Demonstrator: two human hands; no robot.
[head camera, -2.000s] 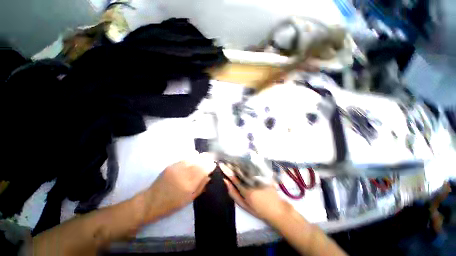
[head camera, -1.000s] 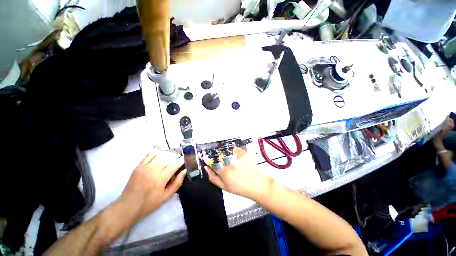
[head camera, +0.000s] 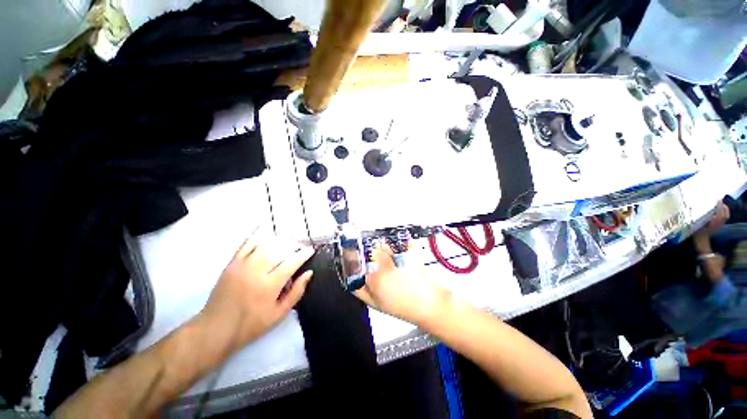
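Note:
A black fabric piece (head camera: 337, 331) lies under the left end of the white sewing machine head (head camera: 442, 180) and hangs over the table's near edge. My left hand (head camera: 254, 286) rests at the cloth's left edge, its thumb and fingertips on the cloth. My right hand (head camera: 401, 286) is at the cloth's right edge, its fingertips close beside the shiny upright guard (head camera: 352, 260). The guard and fingers hide the needle and presser foot.
A black cloth pile (head camera: 90, 172) lies left of the machine. A wooden post (head camera: 336, 53) rises from the head, and a black strip (head camera: 509, 151) drapes over it. Red-handled scissors (head camera: 459, 260) and a clear plastic bag (head camera: 557, 250) lie right. Another person's arm (head camera: 709, 245) shows far right.
The blurred view has become sharp and shifted, showing the wooden post clearly. In the last second, my left thumb has moved slightly away from the guard, and my right fingertips have come closer beside it.

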